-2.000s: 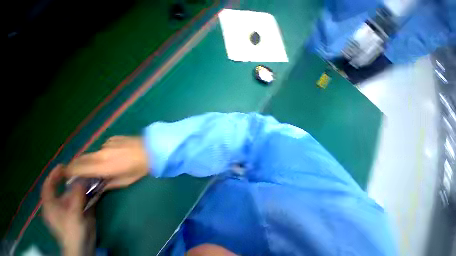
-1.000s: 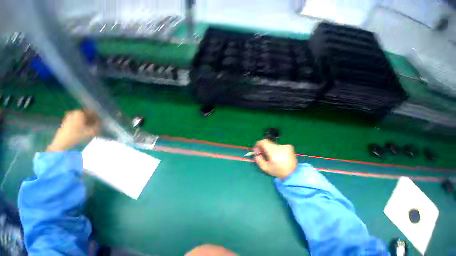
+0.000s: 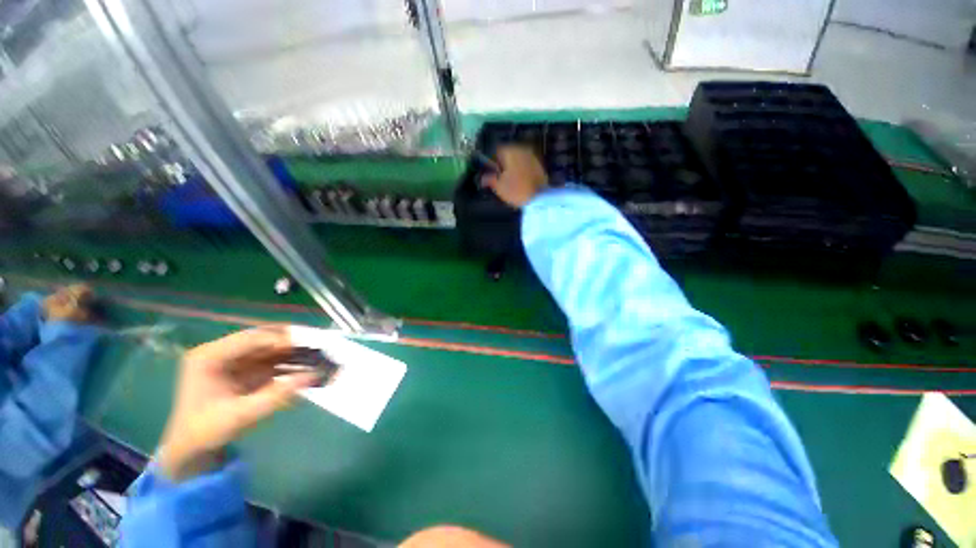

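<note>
My left hand (image 3: 230,391) is raised above the green mat, its fingers around a small black round watch case (image 3: 310,366), with a white sheet (image 3: 369,385) behind it. My right hand (image 3: 514,177) is stretched out over the left end of the black blister trays (image 3: 631,161). A thin dark item shows at its fingertips, too blurred to name. Whether the hand grips a part in the tray cannot be told.
A metal post (image 3: 241,193) stands at left. Another person's hand (image 3: 70,303) is at far left. Black round units (image 3: 910,330) sit on the green belt at right. A pale sheet with a dark disc (image 3: 952,476) and a set-aside unit (image 3: 918,538) lie at lower right.
My right hand has moved from the belt's red edge line up and away to the trays. My left hand has come from beside the post back over the mat, a black case showing in it.
</note>
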